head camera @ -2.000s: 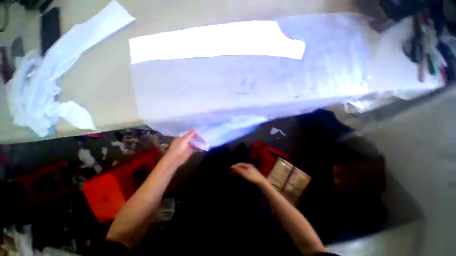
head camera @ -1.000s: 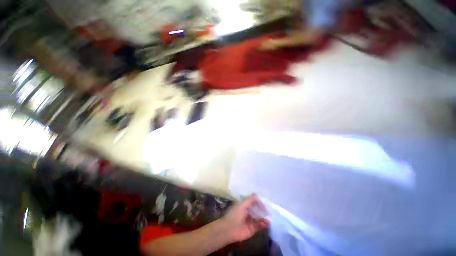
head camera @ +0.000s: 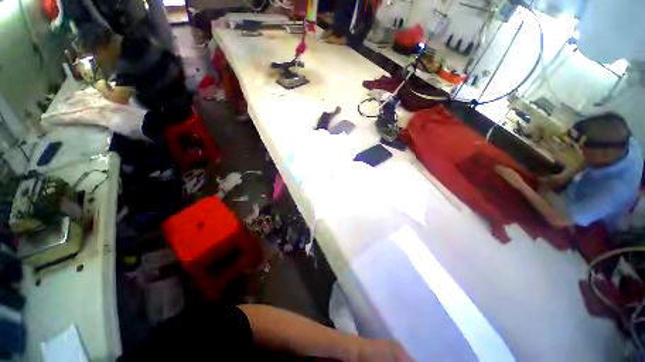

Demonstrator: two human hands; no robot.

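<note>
The thin bluish-white fabric point(head camera: 396, 304) lies on the long pale table point(head camera: 329, 237) at the bottom of the view, its near part cut off by the frame edge. The brighter white strip point(head camera: 452, 300) lies on top of it, running from upper left to lower right. My left hand point(head camera: 385, 349) is at the bottom edge beside or over the fabric, blurred and partly cut off; its fingers do not show clearly. My right hand is out of view.
Glare covers white pieces point(head camera: 315, 159) near a black rectangle point(head camera: 373, 155). An iron-like tool point(head camera: 388, 124) stands beyond. A person point(head camera: 601, 173) at right handles red cloth point(head camera: 452, 152). Another person sits at left. A red stool point(head camera: 212, 237) stands in the aisle.
The view has swung up and left, showing the room, aisle and both people. The fabric and strip now appear lower. My left hand has dropped to the bottom edge; my right hand has left view.
</note>
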